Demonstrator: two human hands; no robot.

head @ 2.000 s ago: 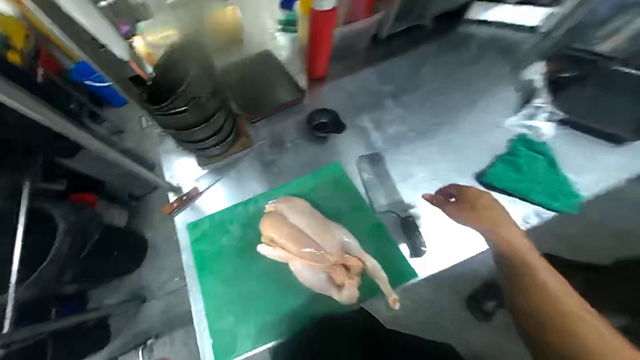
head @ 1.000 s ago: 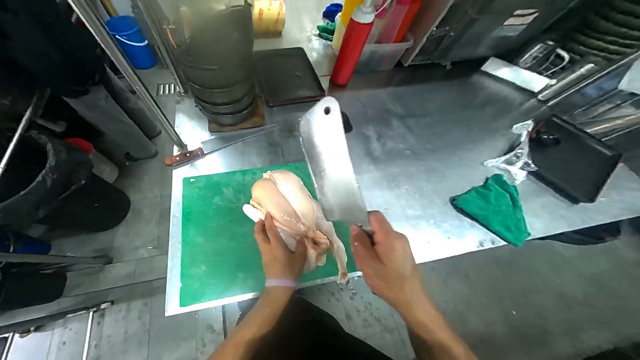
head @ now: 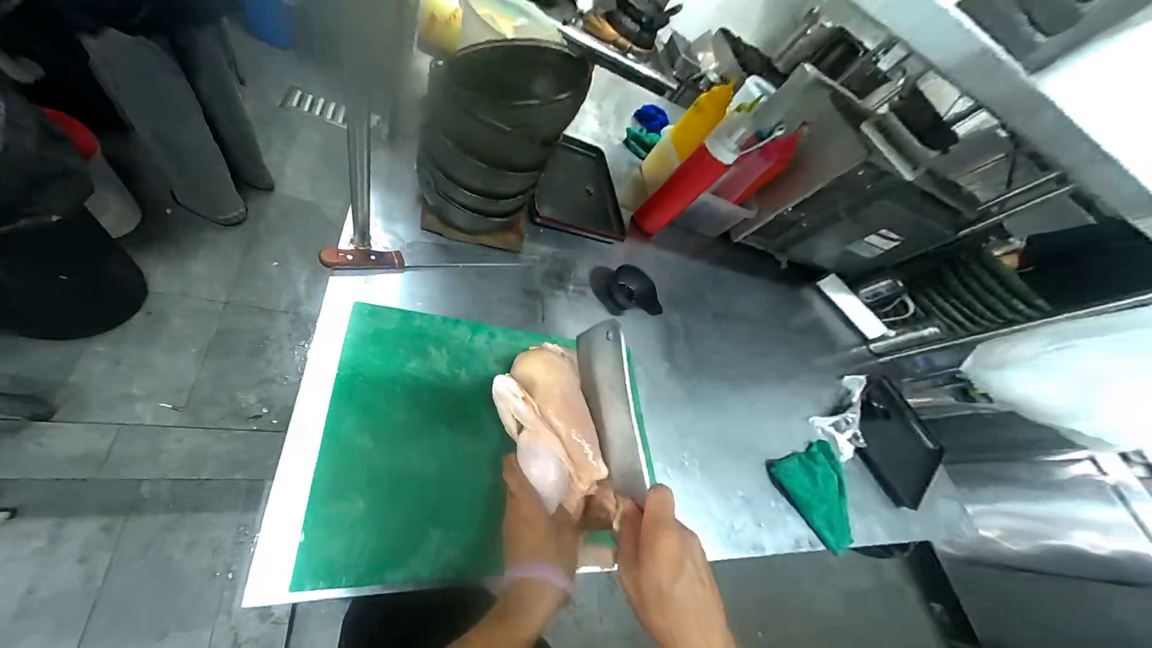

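A plucked raw whole bird, which looks like a chicken (head: 553,405), lies at the right side of a green cutting board (head: 405,450). My left hand (head: 538,531) grips its lower end, with the fingers partly hidden by the bird. In my right hand (head: 664,558) is the handle of a metal cleaver (head: 612,400). The wide blade stretches away from me along the bird's right side, close against it. Whether the edge touches the bird or the board, I cannot tell. A wooden-handled knife (head: 362,259) rests beyond the board's far left corner.
Stacked dark pans (head: 504,135) stand behind the board beside a dark tray (head: 579,189) and a metal post (head: 359,180). Squeeze bottles (head: 682,187) and a small black cup (head: 635,290) are farther right. A green cloth (head: 813,493) lies near the front edge. Another person's legs (head: 193,117) show at left.
Two seconds ago the cleaver lay on the table right of the board; one second ago my right hand held it raised. Now it is lowered beside the bird. My left hand has stayed on the bird since one second ago.
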